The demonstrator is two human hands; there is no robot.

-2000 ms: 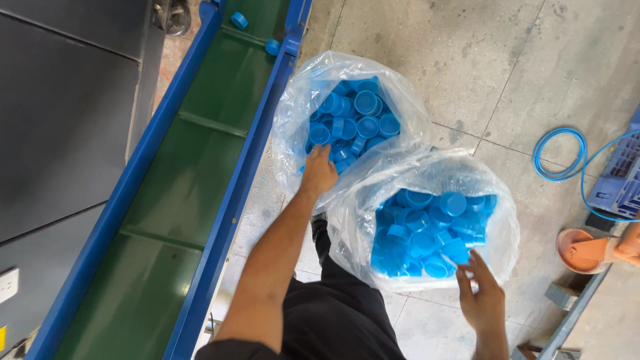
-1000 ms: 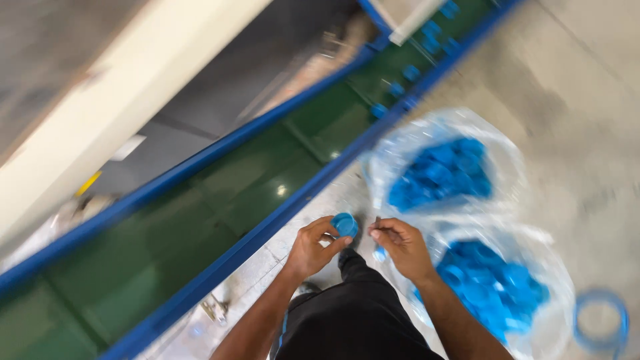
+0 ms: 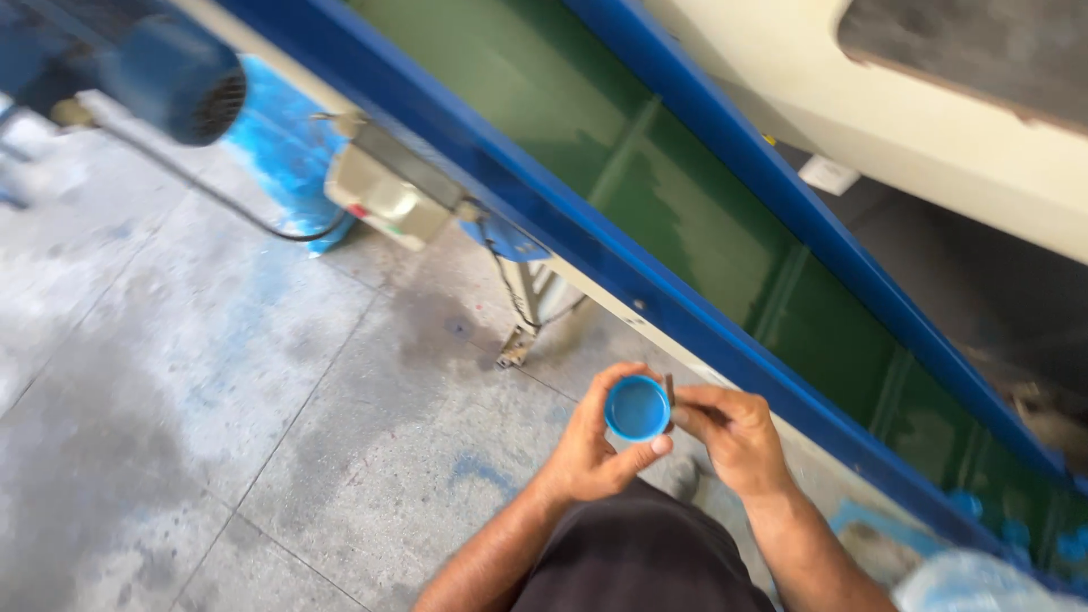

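A round blue plastic cap [image 3: 637,409] is held in my left hand [image 3: 595,442], its hollow side turned up to the camera, between thumb and fingers. My right hand [image 3: 735,433] pinches a thin, dark, narrow piece [image 3: 669,393], perhaps a small blade, against the cap's right edge; its kind cannot be told. Both hands are above my dark-clothed lap, beside the blue side rail of a conveyor [image 3: 637,293] with a green belt. More blue caps [image 3: 1016,534] lie blurred on the belt at the lower right.
A clear plastic bag [image 3: 977,586] stands at the lower right edge. Left of the conveyor are a control box [image 3: 395,191], a blue motor [image 3: 183,81] with a cable, a blue bag [image 3: 285,144] and a metal support leg [image 3: 518,340]. A cream machine panel [image 3: 952,153] is at upper right.
Two seconds ago my hands were at two bags of blue caps; one second ago they had come together with a cap in the left. Now the thin piece touches the cap's edge. The view has swung left.
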